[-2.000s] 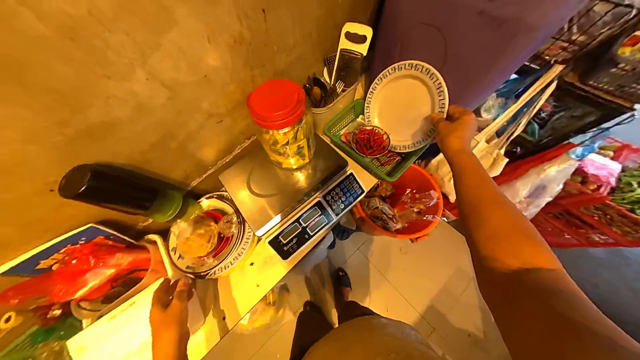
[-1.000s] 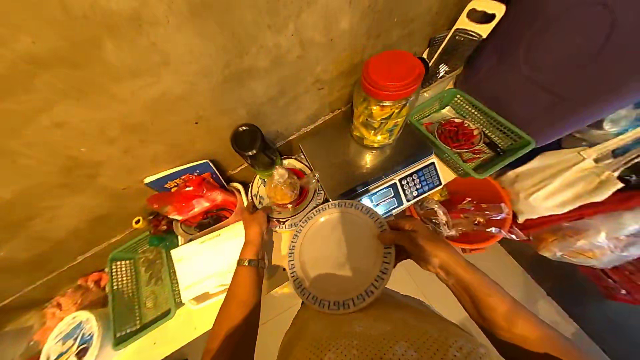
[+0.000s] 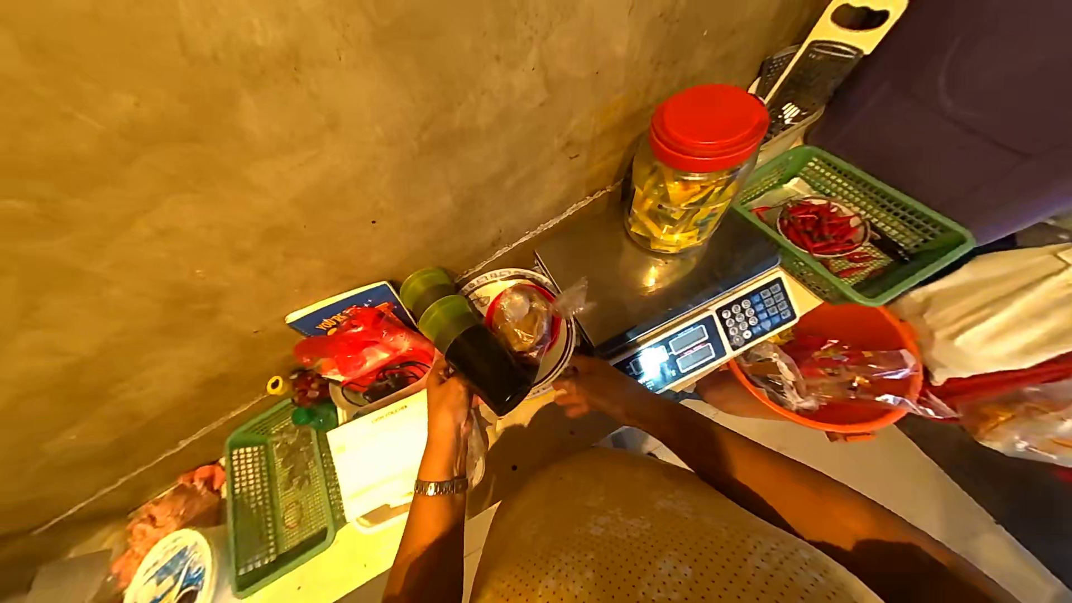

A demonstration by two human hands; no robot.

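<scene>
My left hand (image 3: 450, 402) grips a dark cylindrical container with green bands (image 3: 481, 356), tilted with its black end toward me. Just right of the container, a patterned plate (image 3: 548, 378) lies on the counter against the scale, bearing a red-rimmed dish (image 3: 553, 322) and a clear plastic bag (image 3: 521, 316) with something in it. My right hand (image 3: 590, 389) is at the plate's near right rim, fingers partly shadowed; its hold on the rim is unclear. An electronic scale (image 3: 578, 268) stands to the right, and a red-lidded jar (image 3: 691, 180) of yellow packets rests on it.
Right of the scale are a green basket (image 3: 921, 222) with red chillies (image 3: 823, 226) and an orange bucket (image 3: 909, 335) holding plastic bags. At left lie a red plastic bag (image 3: 364, 339), a white container (image 3: 381, 456) and a green basket (image 3: 243, 511). A wall (image 3: 293, 151) runs behind.
The large patterned plate first held by my right hand, then brought before me, is no longer held up there. The dark container has turned, its black end now nearer me. The view has shifted.
</scene>
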